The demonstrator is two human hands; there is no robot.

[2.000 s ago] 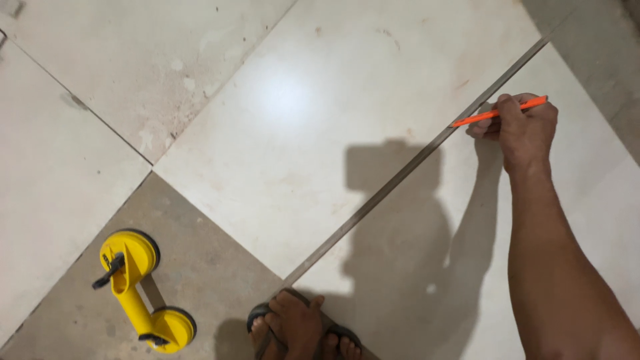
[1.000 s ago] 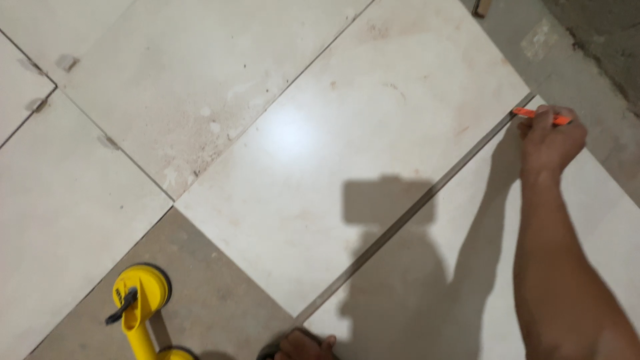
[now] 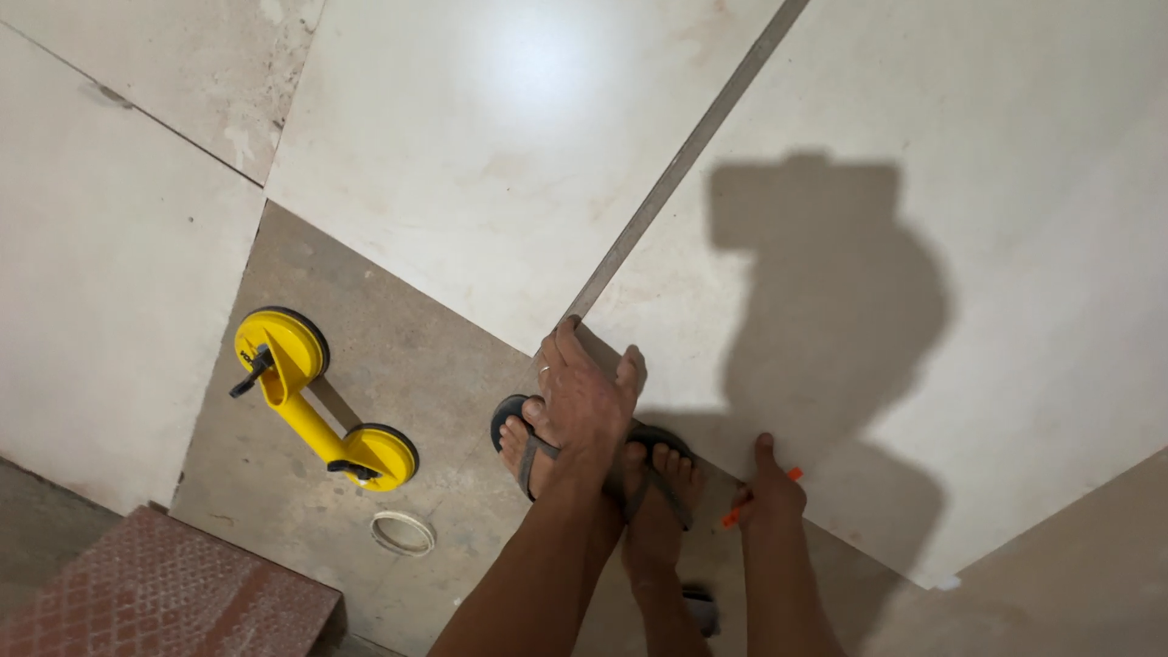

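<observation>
A narrow grey metal straightedge lies diagonally across the large whitish floor tiles. My left hand rests at its lower end, fingertips on the bar and the tile's edge. Lower right, my right hand is closed around an orange marking pencil or pen, its thumb out over the near edge of the right tile. To the left, a yellow double-cup suction lifter with black levers lies on the bare concrete.
My sandalled feet stand just below the tile edge. A round pipe opening or ring is in the concrete floor. A reddish textured slab occupies the lower left corner. My shadow falls over the right tile.
My right hand has come from the straightedge's upper end down to the near tile edge, still with the orange marker. My left hand stays at the lower end. The view has shifted.
</observation>
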